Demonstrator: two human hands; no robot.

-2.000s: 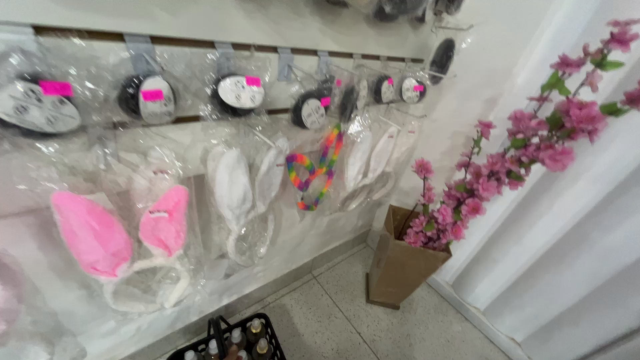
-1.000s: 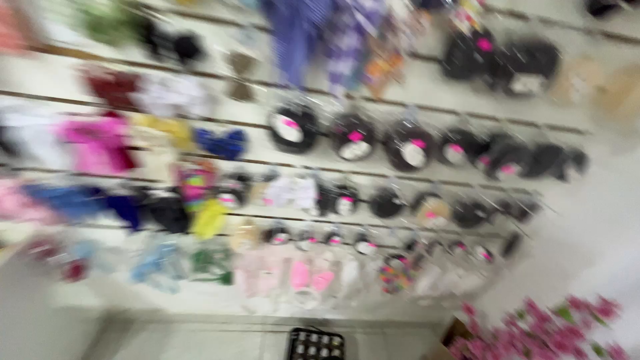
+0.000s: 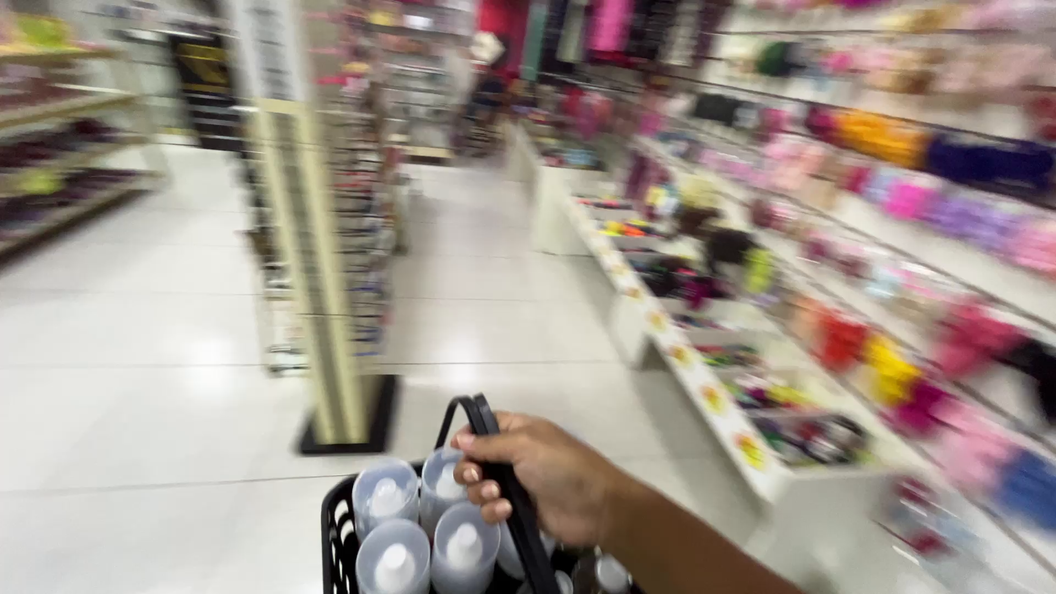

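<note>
My right hand [image 3: 549, 478] comes in from the lower right, its fingers closed around the black handle [image 3: 513, 503] of a plastic shopping basket [image 3: 332, 528]. Inside the basket stand several bottles with clear domed caps and white pump tops, one of them a front bottle [image 3: 394, 568] at the left. A further white-capped bottle [image 3: 610, 573] shows beneath my wrist. The basket's lower part is cut off by the frame edge. My left hand is out of view.
A tall display rack [image 3: 309, 272] on a black base [image 3: 351, 417] stands ahead on the tiled floor. Along the right runs a low white bin counter [image 3: 718, 396] with small accessories, below a wall of hanging hair bows. Shelves [image 3: 66, 120] stand at the far left.
The view has swung from the wall of packaged accessories and the pink flowers to the store aisle. The basket is now larger in view, with my right hand plainly on its handle.
</note>
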